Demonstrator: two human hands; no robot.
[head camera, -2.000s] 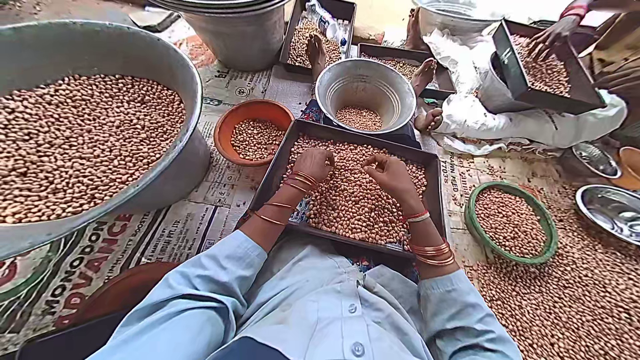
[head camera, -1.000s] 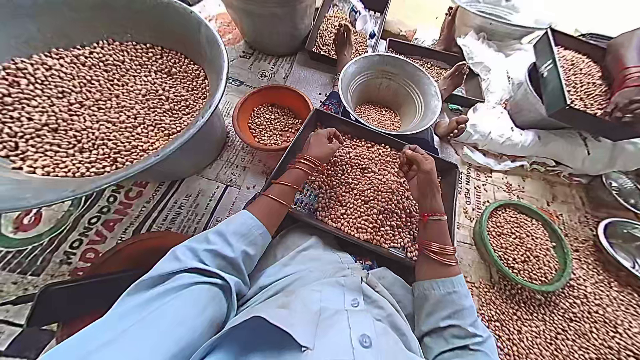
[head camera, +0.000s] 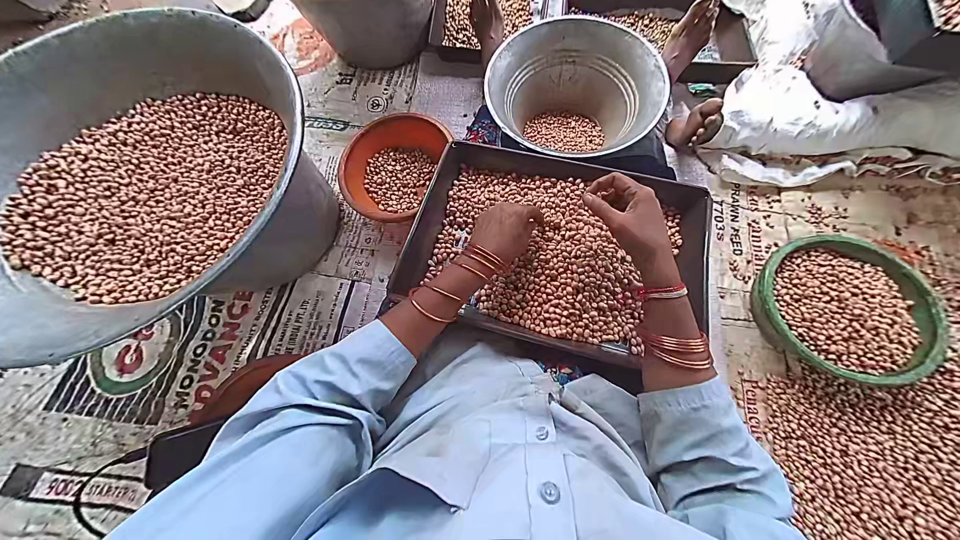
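Note:
A dark metal tray (head camera: 701, 247) lies across my lap, with a layer of reddish-brown nuts or seeds (head camera: 559, 277) in it. Low over the left part of the layer, my left hand (head camera: 504, 231) has its fingers curled down at the nuts; whether it grips one is hidden. My right hand (head camera: 630, 214) is raised just above the right side of the tray, thumb and index fingertip close together; I cannot tell if something small is between them. Beyond the tray's far edge stands a metal bucket (head camera: 577, 82) with some nuts at its bottom.
A large metal tub (head camera: 300, 202) of nuts stands at left, beside an orange bowl (head camera: 352, 180). At right are a green-rimmed bowl (head camera: 765, 300) and nuts spread over printed sacks. Another person's bare feet (head camera: 694, 124), more trays and a white sack (head camera: 840, 120) lie beyond.
My left hand has moved from the tray's left part toward its middle, over the nuts. The other person's hand at the upper right is out of view. The view has shifted somewhat.

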